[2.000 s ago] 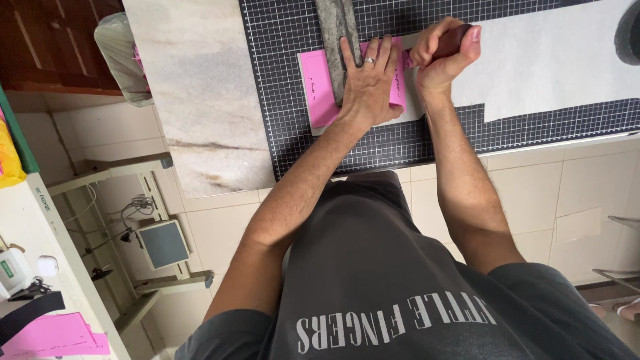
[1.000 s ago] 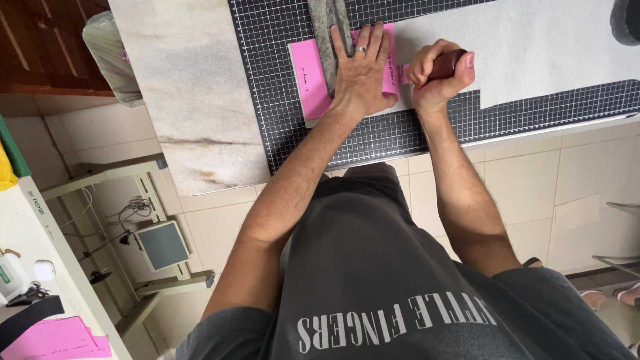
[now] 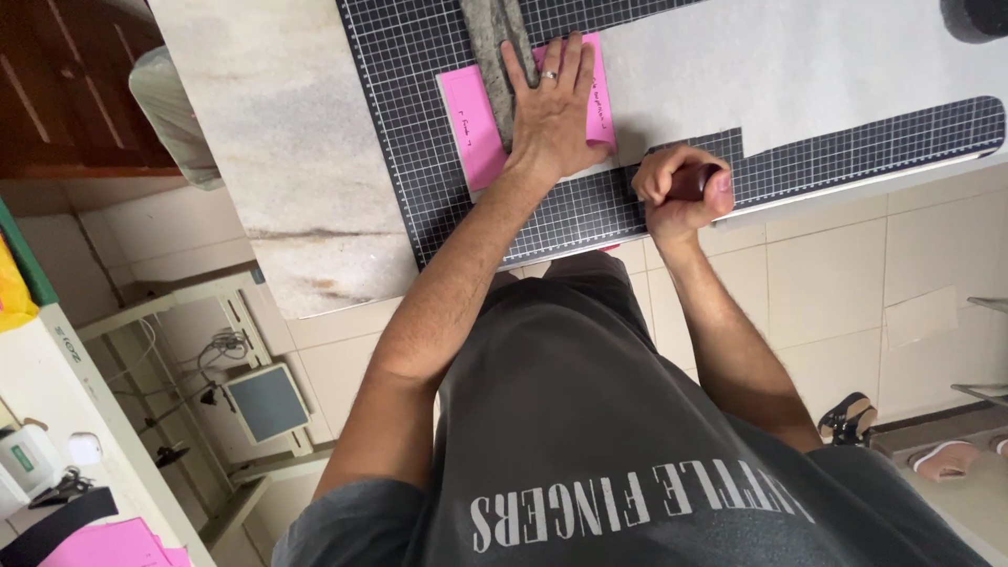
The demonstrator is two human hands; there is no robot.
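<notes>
My left hand (image 3: 555, 118) lies flat with spread fingers over a pink paper template (image 3: 476, 126) and the lower part of a grey stone-like bar (image 3: 494, 71). The template bears handwriting and rests on a pale grey sheet (image 3: 677, 87) over a black gridded cutting mat (image 3: 394, 94). To the right, near the mat's front edge, my right hand (image 3: 683, 189) is closed around a dark reddish-brown tool handle (image 3: 693, 182). The working end of that tool is hidden by the hand.
A marble slab (image 3: 299, 157) adjoins the mat on the left. A dark round object (image 3: 976, 16) sits at the top right. At the lower left, a white table (image 3: 118, 425) holds more pink paper (image 3: 118, 545) and a black strip. Sandals (image 3: 849, 419) lie on the tiled floor.
My right hand has moved away from the pink template's right edge, down toward the mat's front edge, with the handle still in it. My left hand stays pressed on the template.
</notes>
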